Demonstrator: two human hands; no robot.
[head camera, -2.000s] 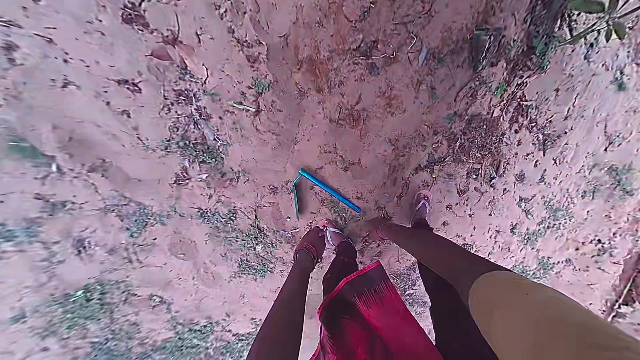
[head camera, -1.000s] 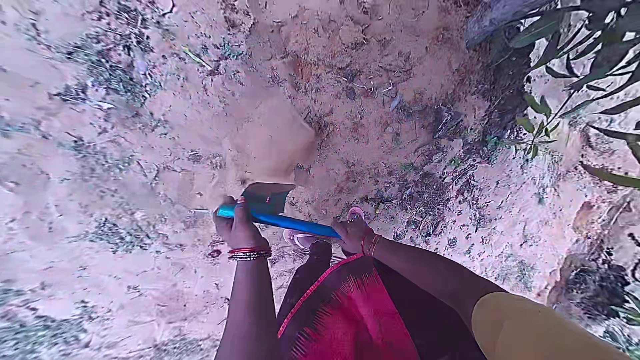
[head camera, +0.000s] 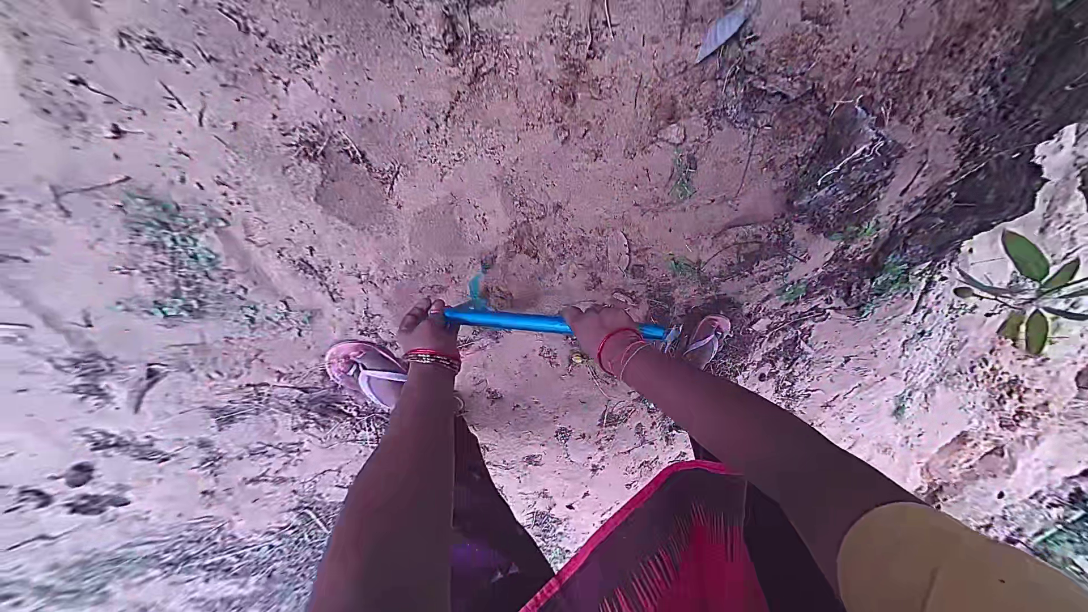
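A blue hoe handle (head camera: 518, 321) lies crosswise in front of me, between my feet and just above the soil. My left hand (head camera: 425, 327) is closed round its left end, next to the hoe's blade (head camera: 478, 291), which is blurred and angled at the ground. Farther right along the shaft, my right hand (head camera: 602, 331) grips it, and the right end sticks out past the fingers. Red bangles circle both wrists.
Reddish bare soil (head camera: 408, 170) with twigs and low weeds (head camera: 178, 255) spreads all round. My sandalled feet (head camera: 367, 372) stand apart. At the right are a dark hollow edge (head camera: 986, 195) and a leafy plant (head camera: 1033, 285). A red fringed cloth (head camera: 697, 552) hangs below my arms.
Two seconds ago the blue hoe lay on the ground with my hands off it; a second ago both hands held it. The hands and handle are now between my feet, which stand wider apart.
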